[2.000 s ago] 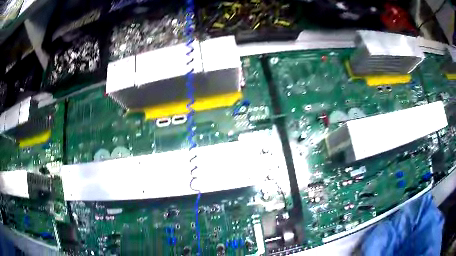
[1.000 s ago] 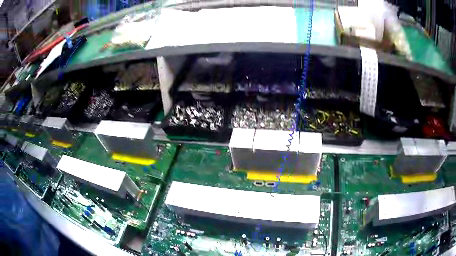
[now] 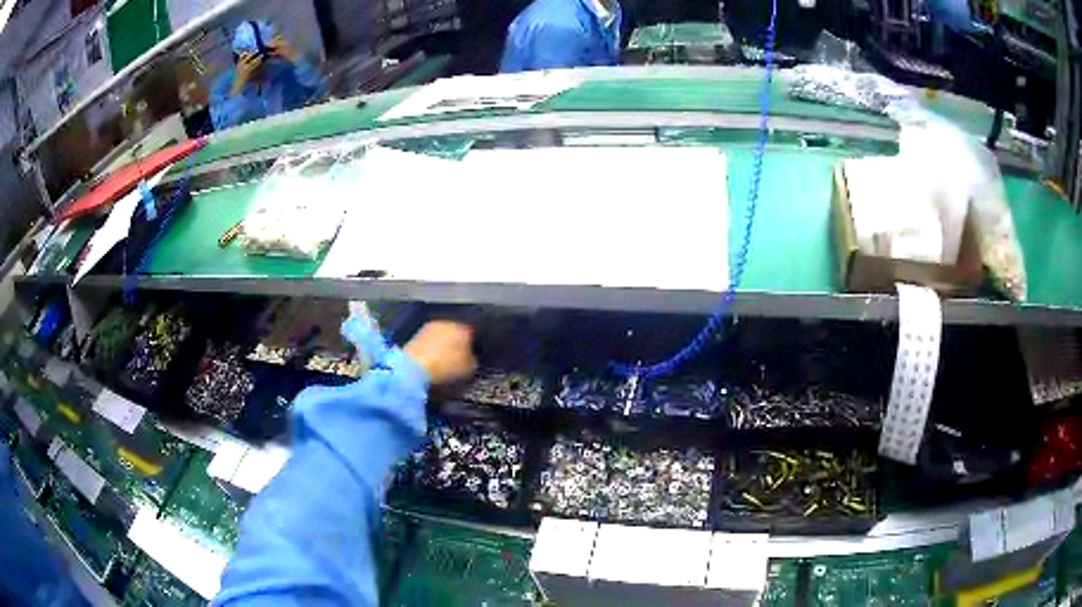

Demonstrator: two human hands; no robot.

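My left hand reaches from the lower left in a blue sleeve, over the bins under the shelf. It is small and blurred; its fingers and any held part cannot be made out. My right hand is not in view. Below and right of the hand, black bins hold silvery components, more pale shiny components and yellow-green leaded components. Behind them, a rear row holds dark leaded parts.
White paper, a clear bag and an open cardboard box lie on the green shelf. A label strip and blue coiled cord hang down. Circuit boards with heatsinks line the front. People in blue stand behind.
The view has risen from the boards to the bins and shelf. My left arm has come into view, reaching over the bins. The sleeve seen earlier at the lower right is out of view.
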